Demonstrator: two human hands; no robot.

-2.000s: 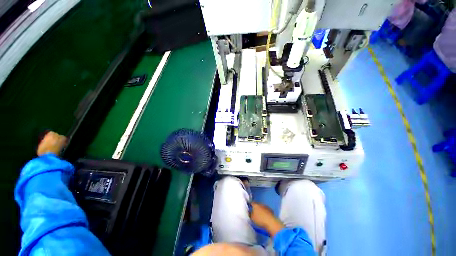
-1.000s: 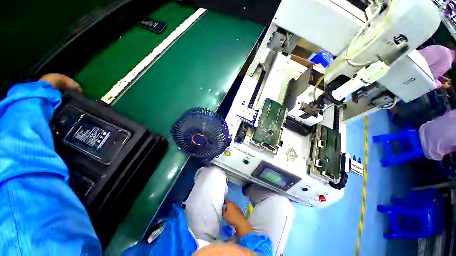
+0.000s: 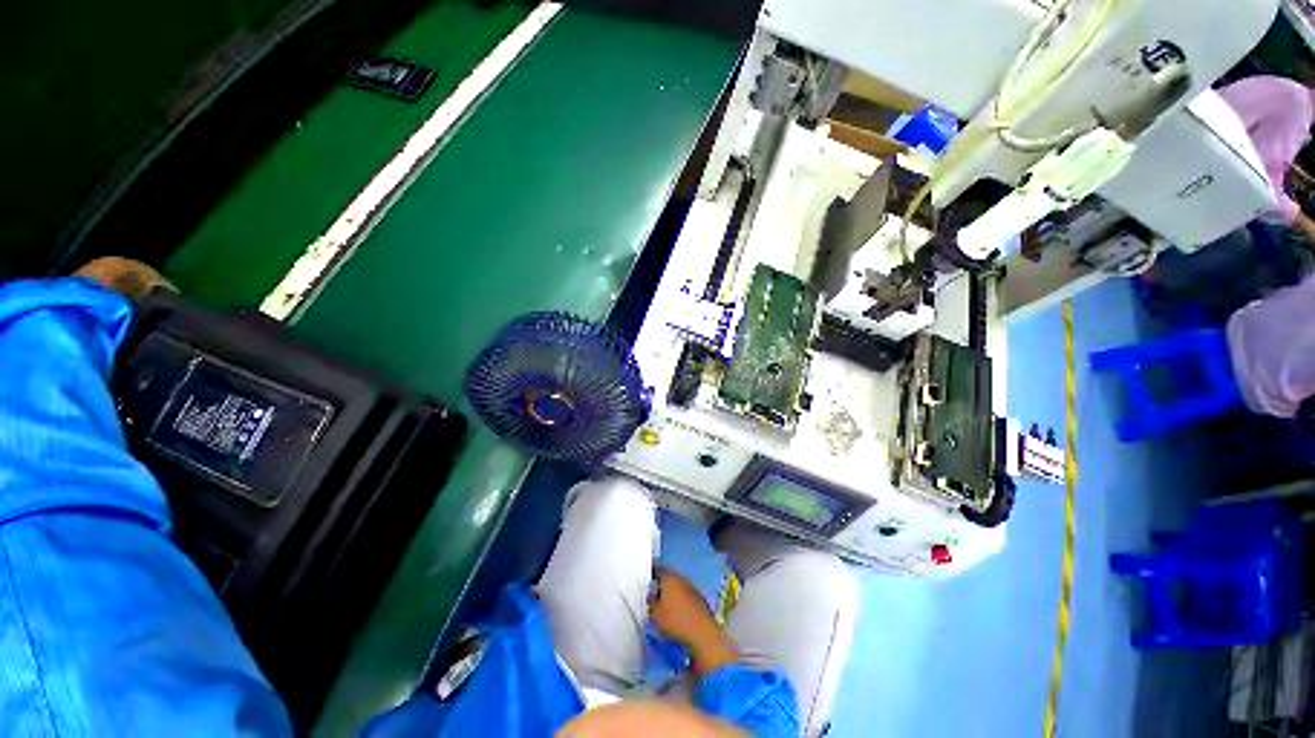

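Observation:
My left hand (image 3: 127, 277) is at the far corner of the stacked black foam trays (image 3: 353, 378); its fingers are hidden behind the tray edge. A part-assembled phone (image 3: 228, 430) with a white-printed battery lies in a pocket of the top tray. My right hand (image 3: 684, 617) rests low between my knees; its fingertips are partly hidden, and whether it holds anything does not show. The two-station machine (image 3: 692, 459) stands in front, with a left fixture (image 3: 772, 343) and a right fixture (image 3: 952, 411), both dark green.
A desk fan (image 3: 555, 392) stands between the green conveyor (image 3: 577, 202) and the machine. A lone phone (image 3: 392, 77) lies on the belt beyond the pale strip. Blue stools (image 3: 1209, 588) and people in pink (image 3: 1275, 346) are at the right, beyond the yellow floor line.
The view has turned since the oldest frame. My left hand has come from beyond the trays to their far corner. My right hand stays between my knees.

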